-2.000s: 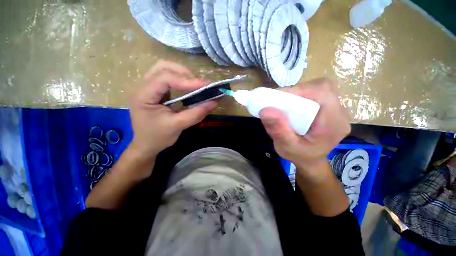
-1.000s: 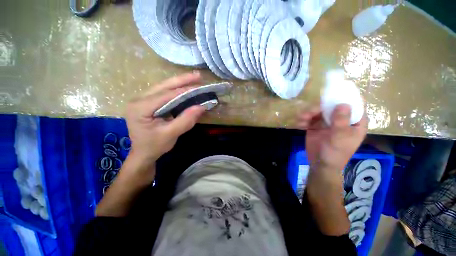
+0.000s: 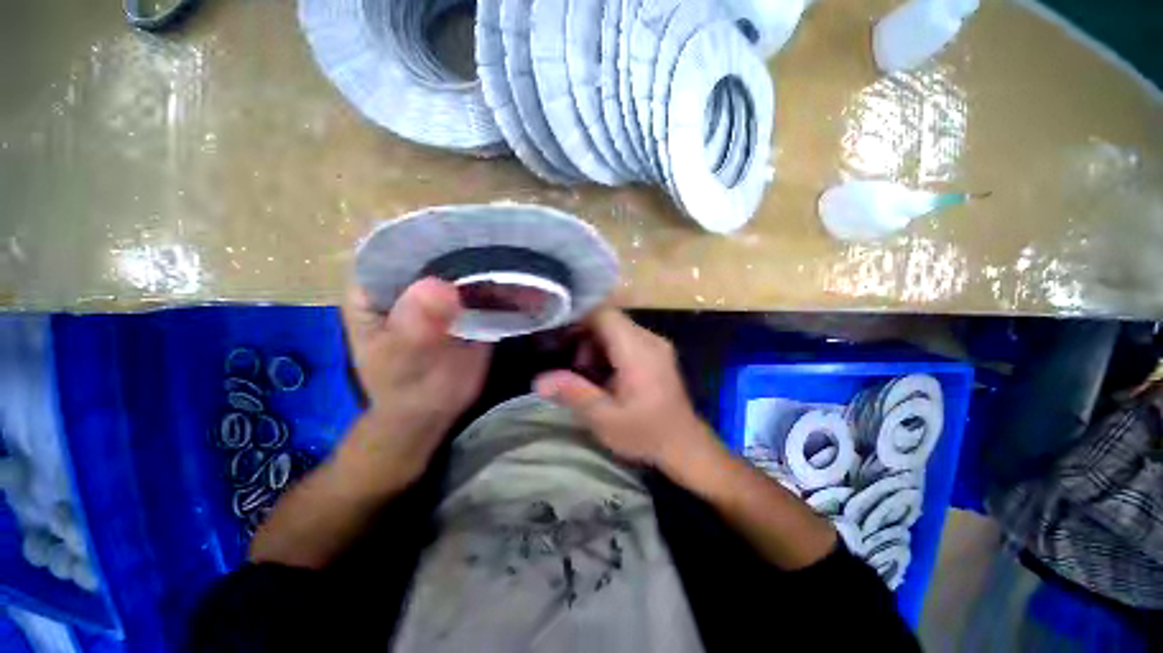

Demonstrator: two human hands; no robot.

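Note:
A pale flat ring disc (image 3: pixel 395 262) with a raised dark and silver collar ring (image 3: pixel 517 264) around its centre hole is tilted over the bench's front edge. My left hand (image 3: pixel 427 357) grips the disc's near left side, thumb by the collar. My right hand (image 3: pixel 631 389) is at the disc's near right edge, fingers bent and apart; whether its fingertips touch the disc is unclear. A white glue bottle (image 3: pixel 874 209) with a teal tip lies on the bench at the right, tip pointing right.
Leaning discs (image 3: pixel 723 128) stand at the far middle. A spare bottle (image 3: pixel 921 31) lies far right, a loose ring (image 3: pixel 160 23) far left. Below are a blue disc bin (image 3: pixel 945 510) at right and loose rings (image 3: pixel 236 431) in blue at left. A person's plaid sleeve (image 3: pixel 1090 510) shows at right.
The glue bottle has left my right hand and lies on the bench. My right hand has moved left to the disc. The disc, edge-on before, now shows its face and collar opening.

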